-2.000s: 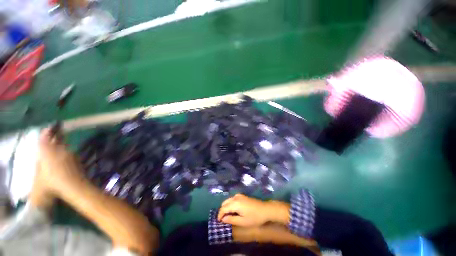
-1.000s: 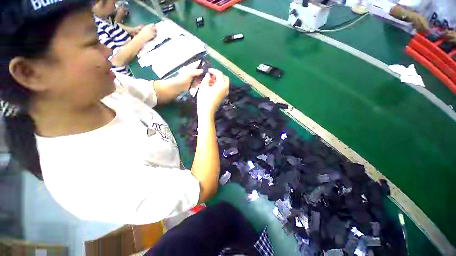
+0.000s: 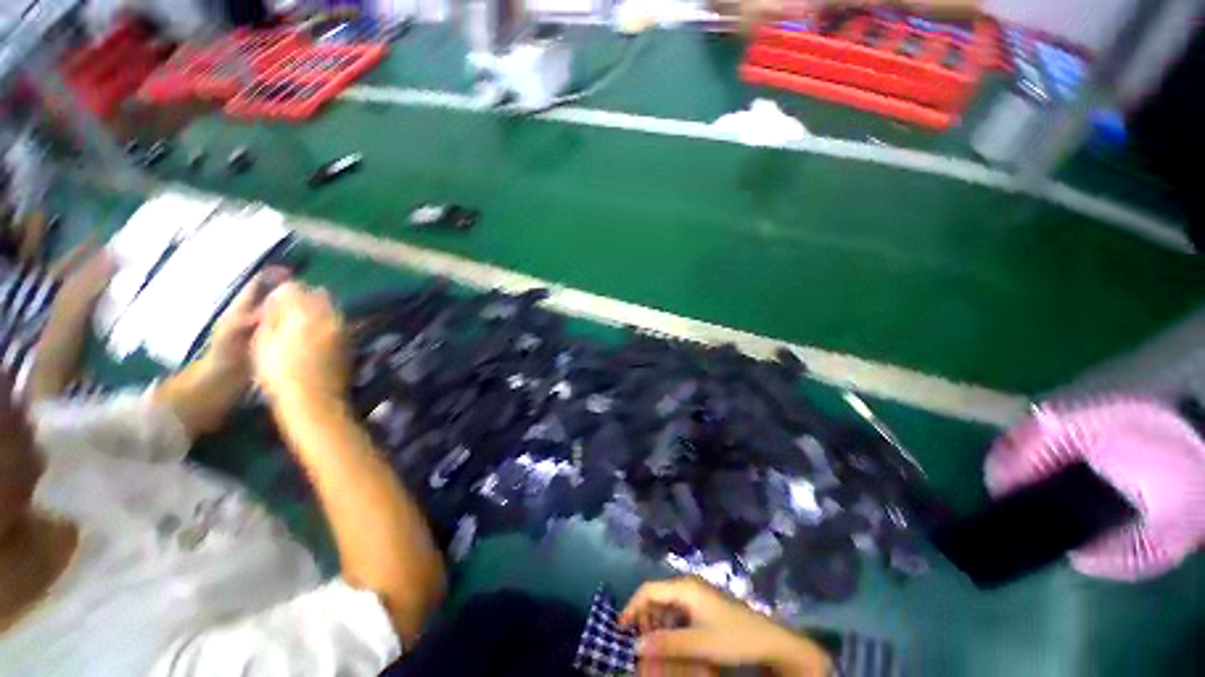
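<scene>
A wide loose heap of small black pieces (image 3: 621, 423), some with shiny whitish faces, lies in front of me. My right hand (image 3: 707, 624) is at the bottom edge, its fingers curled at the checkered cuff of my left sleeve (image 3: 605, 637). I see no work part in it, but blur hides whether it grips the cuff. My left hand is hidden under the right or cut off by the bottom edge. A black handset (image 3: 444, 216) lies on the green surface beyond the pale strip, and another handset (image 3: 336, 168) lies farther left.
A person's hand (image 3: 301, 337) is at the heap's left end, by white sheets (image 3: 192, 271). A pink fan (image 3: 1169, 483) with a black slab (image 3: 1037, 522) against it stands right. A thin pale stick (image 3: 883, 430) lies by the heap. Red trays (image 3: 872, 66) and a white machine (image 3: 535, 73) are across.
The view has swung left to the neighbour, then partly back right. My right hand and the fan, out of view one second ago, show again. Less of my crossed forearms shows than two seconds ago.
</scene>
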